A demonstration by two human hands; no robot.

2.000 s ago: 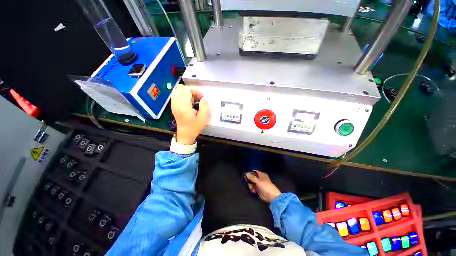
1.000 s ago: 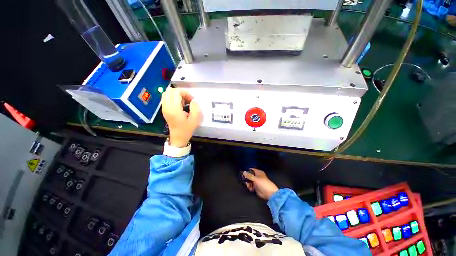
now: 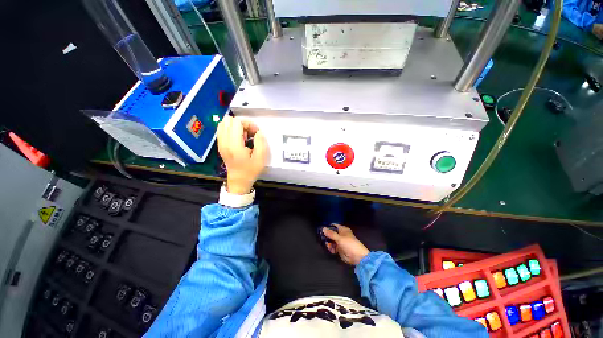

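Note:
My left hand is at the left end of the press's pale front panel, fingers curled against it; a dark round part shows between thumb and fingers, and whether it is held cannot be told. My right hand is low over my lap, closed on a small dark unit that the fingers partly cover. The scuffed pale press head is down between the columns, and what is under it is hidden. The red stop button and green button are uncovered.
A blue box with a clear cylinder and a dark unit on top stands left of the press. A divided black tray with dark units is at lower left. Red trays with coloured squares are at lower right. A yellowish hose hangs at right.
The view has shifted slightly. The squares in the red tray show different colours. Both hands keep about the same places and grips, and the press head looks unmoved.

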